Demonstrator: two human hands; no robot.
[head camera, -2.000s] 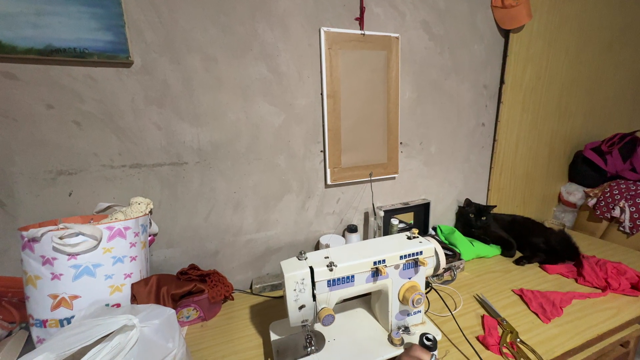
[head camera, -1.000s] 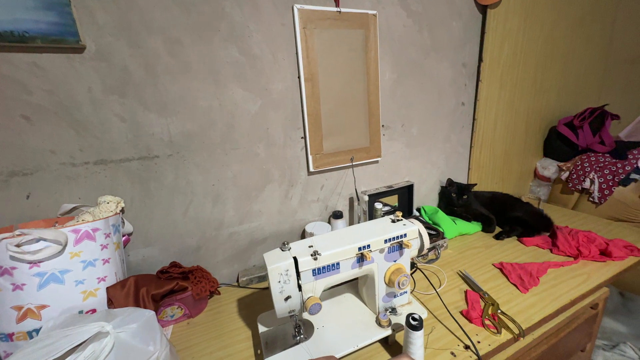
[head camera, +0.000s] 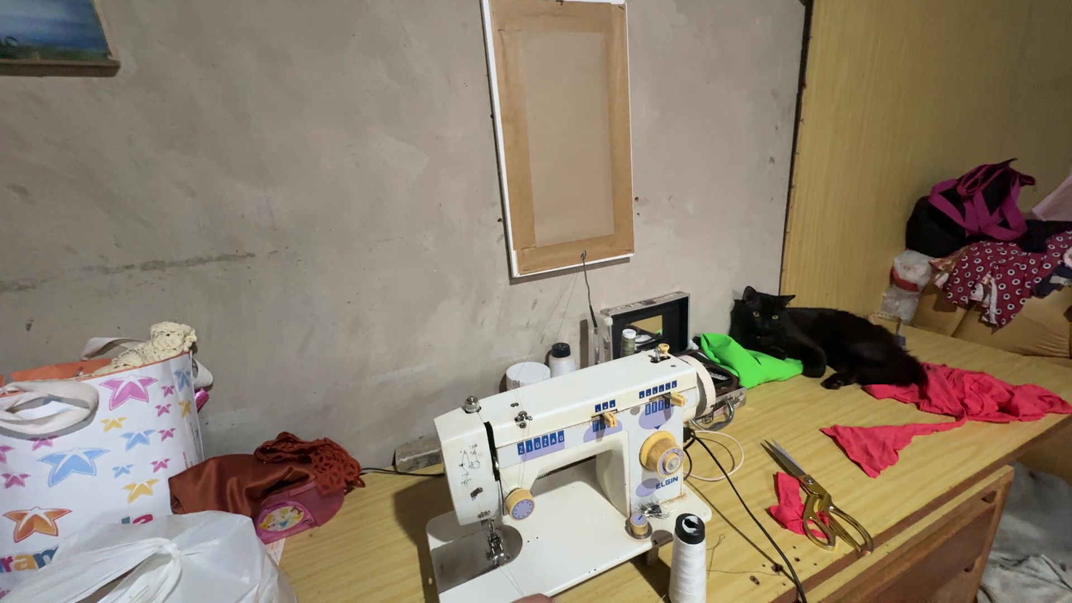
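A sliver of skin, apparently a fingertip of my left hand, shows at the bottom edge, by the front of the white sewing machine's base; the rest of that hand is out of frame. My right hand is not seen. The sewing machine stands on the wooden table, its needle area at the left end. Close to its front right corner, a cone of white thread with a black top is upright, its bottom cut off by the frame. Gold-handled scissors lie partly over a small red fabric scrap.
A black cat lies between green cloth and red fabric. Behind the machine are an open case and thread spools. A star-patterned bag, white plastic bag and rust-coloured cloth occupy the left.
The view has shifted down and to the right. Fingers seen beside the thread cone two seconds ago are out of view now. The machine, cone and scissors have not plainly moved.
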